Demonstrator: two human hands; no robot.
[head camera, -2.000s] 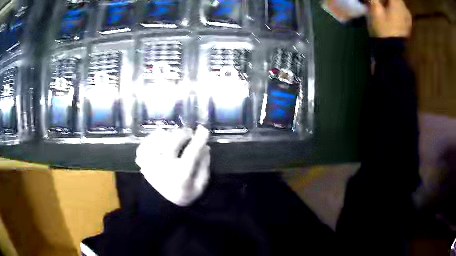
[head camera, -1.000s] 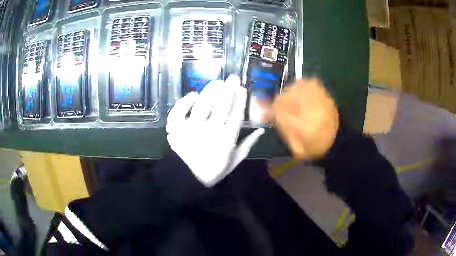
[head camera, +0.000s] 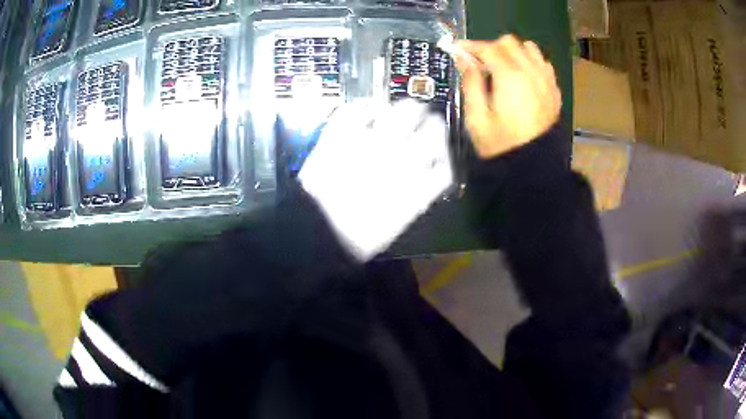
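Keypad mobile phones lie in pockets of a clear blister tray (head camera: 123, 214). The rightmost near phone (head camera: 420, 61) shows its keys and silvery square key; its screen half is covered. My left hand (head camera: 384, 176), in a white glove, lies over that half, blurred; whether its fingers grip the phone cannot be told. My bare right hand (head camera: 511, 98) is at the phone's upper right corner, fingers together on a small white piece (head camera: 447, 45), apparently a wiping cloth. The neighbouring phone (head camera: 306, 69) is partly under the glove and glares white.
More phones (head camera: 190, 123) lie in the tray to the left and in the row beyond. The dark green bench (head camera: 74, 247) borders the tray. Cardboard cartons (head camera: 675, 82) stand at the right, and an open brown box (head camera: 57, 299) is below the bench edge at left.
My right hand has come from the upper right to the rightmost phone's lower end, then up to its keypad corner. My gloved left hand has moved right and onto that phone's screen half.
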